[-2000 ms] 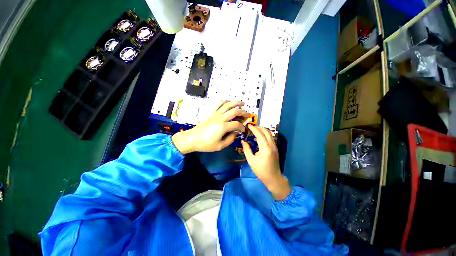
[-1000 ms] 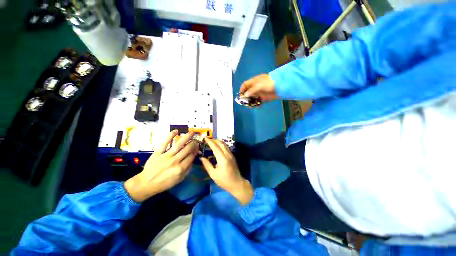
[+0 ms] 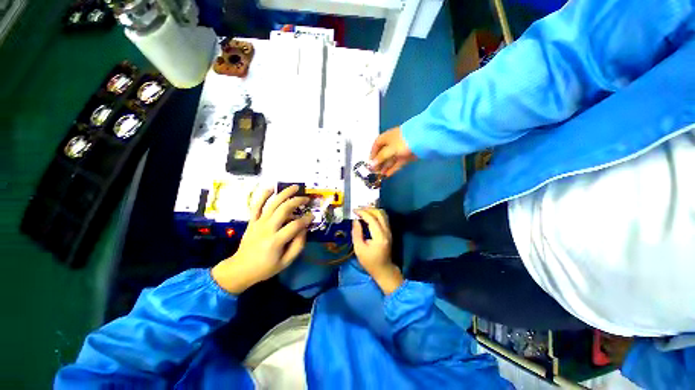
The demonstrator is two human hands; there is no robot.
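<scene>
A round unit [image 3: 318, 213] with a silver ring lies at the orange fixture [image 3: 326, 196] on the front edge of the white base plate [image 3: 297, 137]. My left hand [image 3: 268, 238] is at its left side, fingertips on or just beside it; whether they grip it is hidden. My right hand [image 3: 372, 238] is to the right of the unit, apart from it, fingers slightly spread, seemingly empty. Another person's hand [image 3: 392, 152] holds a second round unit [image 3: 367, 175] over the plate's right edge.
The black tray [image 3: 84, 183] at left holds several silver rounds. The white press head [image 3: 179, 57] is at the rear left. A black block [image 3: 246, 142] and a brown block [image 3: 233, 58] are on the plate. The other person [image 3: 579, 228] stands close at right.
The other person's hand has come in from the right and moved its round unit over the plate. My right hand has moved away from the unit at the fixture, which now shows more.
</scene>
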